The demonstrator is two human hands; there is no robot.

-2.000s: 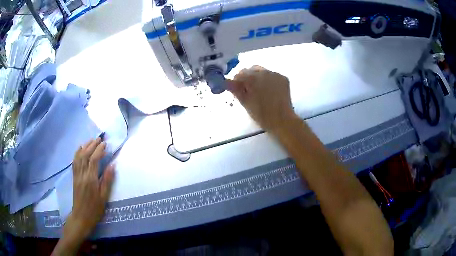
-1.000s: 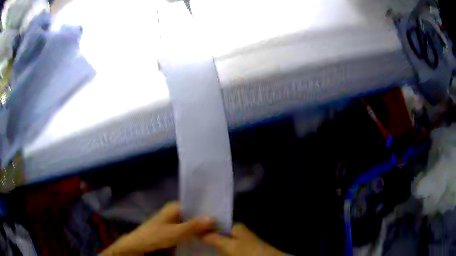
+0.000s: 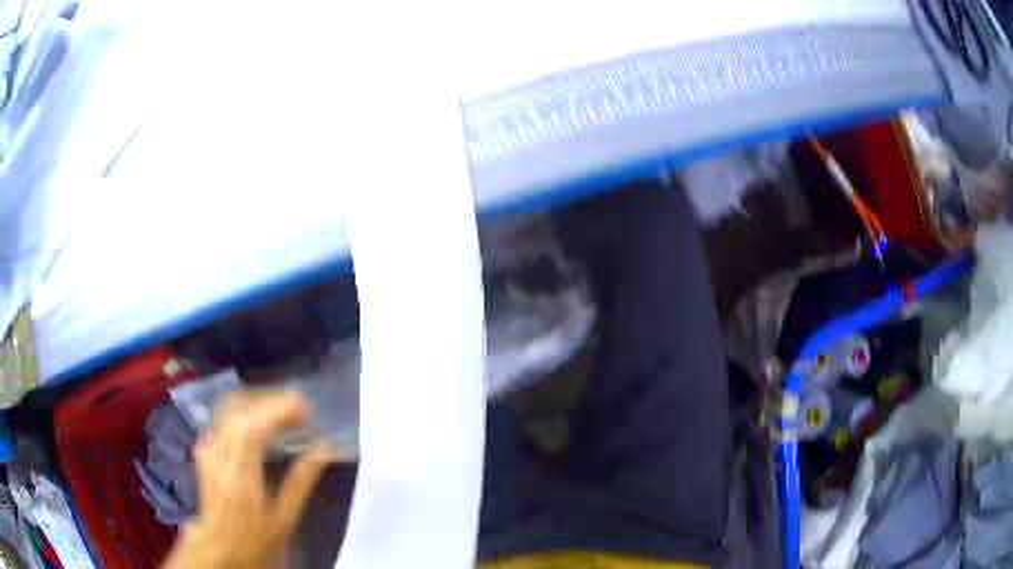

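The band piece [image 3: 420, 333], very white in the glare, hangs from the table over its front edge and runs down out of the bottom of the picture. My left hand [image 3: 250, 472] is blurred and lies left of the band, below the table edge, beside grey cloth in the red basket. Its fingers are apart and no held thing shows in it. My right hand is not in view. The lower end of the band is cut off by the frame. The machine head is out of view.
Table-edge ruler tape [image 3: 667, 83] runs along the front edge. Pale cloth [image 3: 67, 167] lies at left. The red basket [image 3: 100, 406] is below left. Blue tubing [image 3: 791, 478] and round spool ends [image 3: 814, 416] are below right. Black scissor handles [image 3: 958, 33] show top right.
The machine head left view after the first frame. Both hands held the band's lower part one second ago; now my left hand is apart from it, farther left, and my right hand is gone.
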